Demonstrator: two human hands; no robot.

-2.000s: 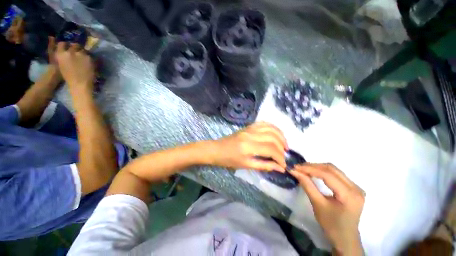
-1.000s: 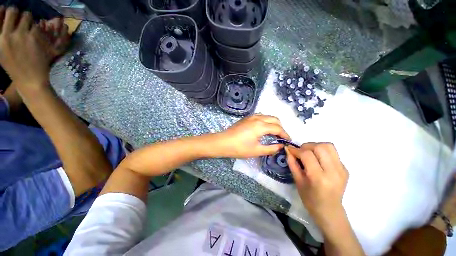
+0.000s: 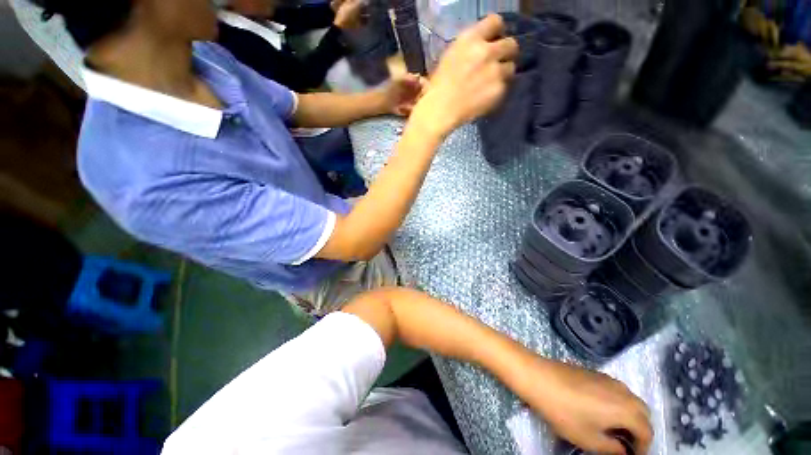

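My left hand [image 3: 591, 411] is at the bottom right, its fingers curled over the edge of a black housing [image 3: 622, 437], which is mostly hidden by the hand and cut off by the picture's bottom edge. My right hand is out of the picture. A pile of dark inserts with whitish ends [image 3: 702, 391] lies right of my left hand on the white foam sheet [image 3: 647, 369]. A single black housing [image 3: 598, 322] sits open side up beyond my hand, by the stacked housings [image 3: 582, 222].
Bubble wrap [image 3: 453, 209] covers the table. More stacked housings [image 3: 556, 75] stand farther along it. A neighbouring person in a blue shirt [image 3: 231, 178] sits at the left with a raised hand near them. Blue stools [image 3: 116, 293] stand on the green floor; other people show at the top.
The view has swung left, so my work spot has shifted to the bottom right and my right hand has left the picture. The neighbour's hand is now raised by the farther stacks.
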